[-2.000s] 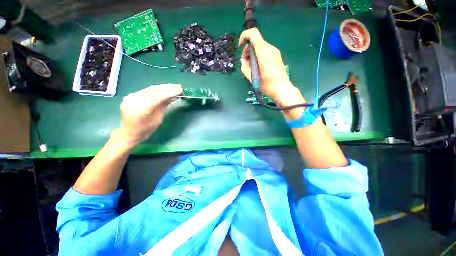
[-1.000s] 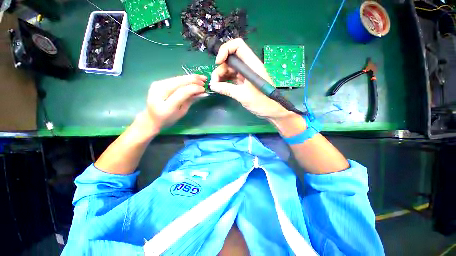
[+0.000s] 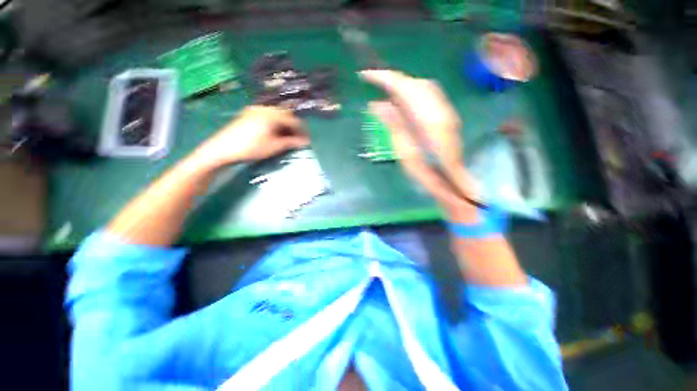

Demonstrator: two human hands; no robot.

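Note:
The view is blurred. My right hand (image 3: 432,134) is closed around the dark soldering iron (image 3: 416,114), whose far end points away towards the back of the bench. My left hand (image 3: 256,137) is left of centre, fingers bent, just below the heap of small black components (image 3: 290,84). A whitish circuit board (image 3: 294,183) shows tilted just below my left fingertips. Whether the fingers touch it or hold anything cannot be told. A green board (image 3: 377,137) lies partly hidden beside my right hand.
A white tray of dark parts (image 3: 139,114) and a green board (image 3: 200,64) are at the left. A blue reel (image 3: 504,61) is at the back right, and dark-handled cutters (image 3: 526,164) lie nearer. A dark bin (image 3: 611,114) stands far right, a black fan (image 3: 46,122) far left.
My hands have moved apart from over the small board. My right hand has gone right with the iron, its far end swinging away from the heap. The board now shows a whitish side.

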